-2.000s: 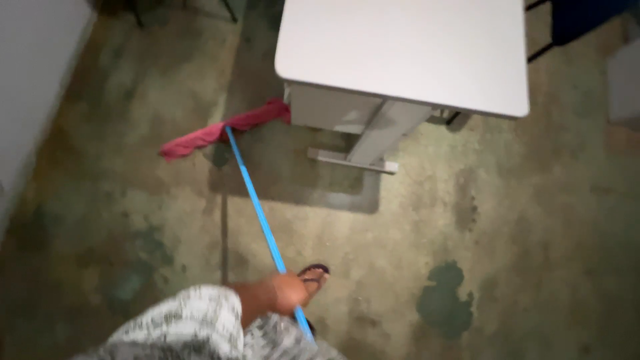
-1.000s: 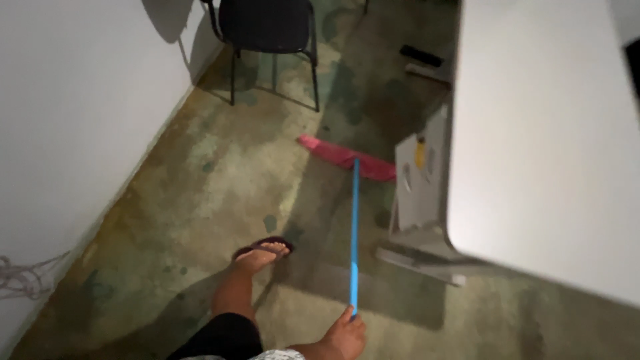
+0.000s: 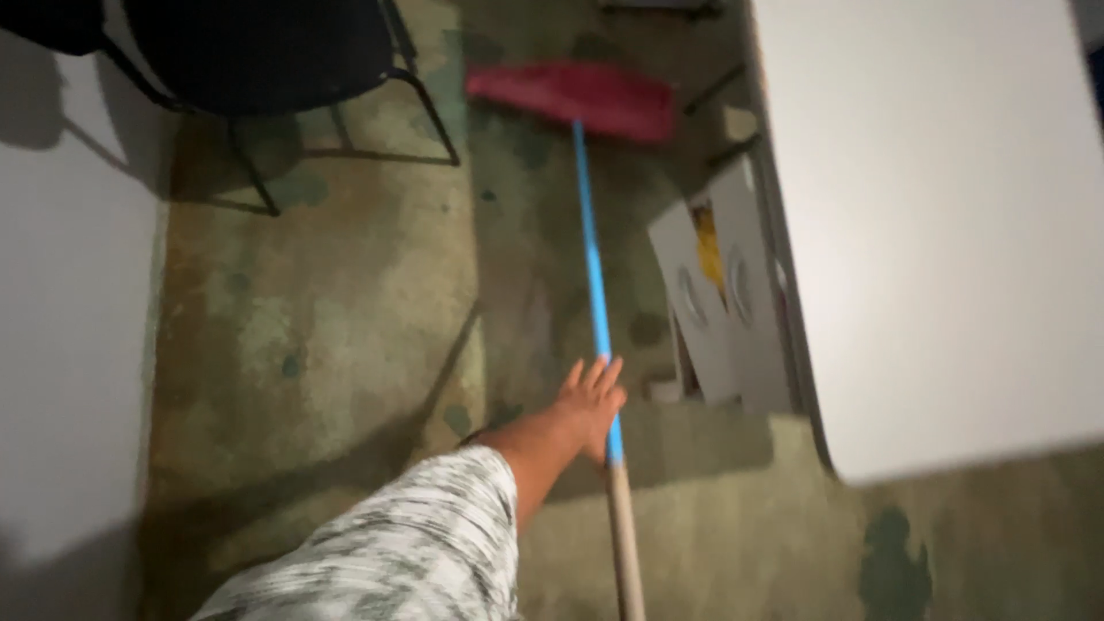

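My left hand [image 3: 591, 410] lies on the blue section of a long pole [image 3: 595, 267], its fingers loosely spread along and over it. A patterned light sleeve covers that arm. Below the hand the pole continues as a bare, wood-coloured length down to the bottom edge. At its far end a pink-red cloth [image 3: 573, 95] spreads across a crosswise floor mop head, blurred, on the stained floor between a black chair and a white table. The cloth hides the head beneath it. My right hand is out of view.
The black chair [image 3: 267, 56] stands at upper left beside the white wall [image 3: 69, 336]. The white table [image 3: 940, 259] fills the right, its rounded corner near the pole. Under its edge is a white cabinet [image 3: 750, 302] with handles and something yellow [image 3: 709, 250].
The cloth-covered mop head has moved farther along the floor, past the cabinet and nearer the chair. My left hand was closed around the pole; its fingers are now more spread. The view has shifted forward.
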